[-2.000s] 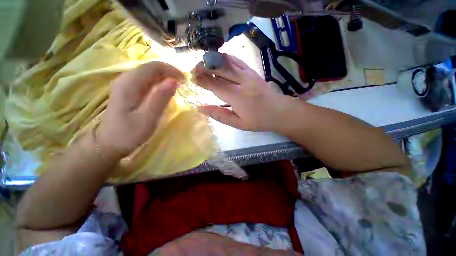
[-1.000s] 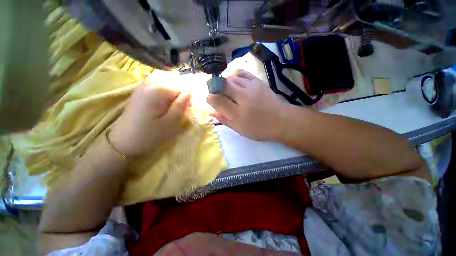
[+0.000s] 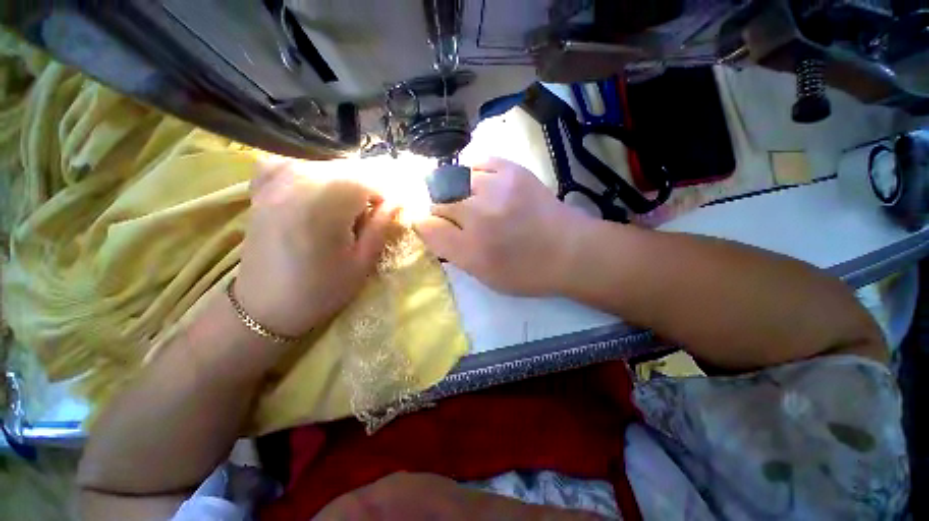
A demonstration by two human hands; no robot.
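Yellow fabric [image 3: 153, 193] lies gathered in folds at the left, with a flat part reaching the table's front edge. A cream lace strip [image 3: 379, 341] lies on that part and its end hangs over the edge. My left hand [image 3: 311, 239] presses on the fabric, its fingertips pinching at the lace under the bright lamp. My right hand [image 3: 504, 229] is at the right side of the needle area [image 3: 440, 132], fingers curled at the fabric edge beside the dark round knob [image 3: 449, 184]. Glare hides the fingertips and the stitching spot.
The sewing machine head [image 3: 387, 51] spans the top. Black scissors [image 3: 596, 163], a blue tool [image 3: 593, 100] and a black rectangle with a red edge [image 3: 680, 132] lie right of the needle. A small yellowish square [image 3: 788, 167] and a round item [image 3: 884, 175] lie farther right. A measuring strip [image 3: 530, 368] edges the table.
The lace, which hung right of the fabric corner, now lies across the yellow fabric. My left hand has turned more palm-down. My right fingers have closed in beside the knob. The view has shifted.
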